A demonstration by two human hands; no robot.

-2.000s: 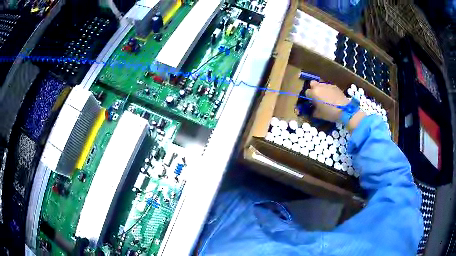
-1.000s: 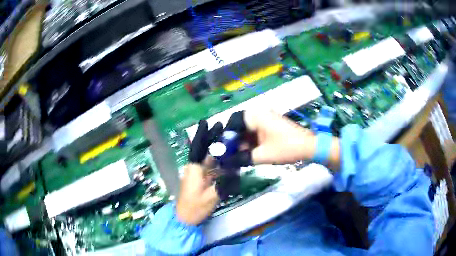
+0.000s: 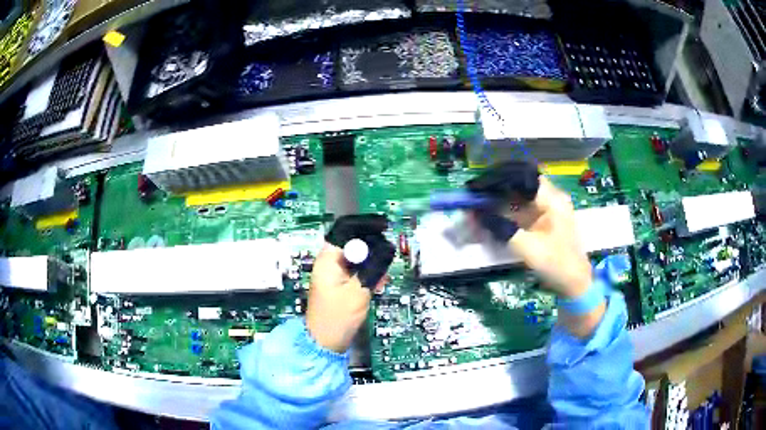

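Observation:
My left hand (image 3: 346, 277), with black finger covers, is closed around a capacitor (image 3: 356, 250) whose round white end shows. It is above the grey strip between two green boards. My right hand (image 3: 542, 227), also with black covers, is above the right board (image 3: 395, 176) and its long white heat sink (image 3: 605, 228). It grips a blue cylinder, likely another capacitor (image 3: 458, 201), lying sideways and blurred. Its leads cannot be made out. The left board (image 3: 118, 210) lies beside it.
Finned heat sinks (image 3: 214, 159) on yellow strips stand along the boards' far edge. Black component bins (image 3: 512, 59) are on the shelf behind. A blue coiled cord (image 3: 470, 67) hangs down toward my right hand. A silver rail (image 3: 168, 390) runs in front. A cardboard carton (image 3: 701, 361) is at lower right.
My right hand has left the carton, met my left hand over the boards, and moved apart to the right with a blue cylinder. The view has swung from the carton to the boards.

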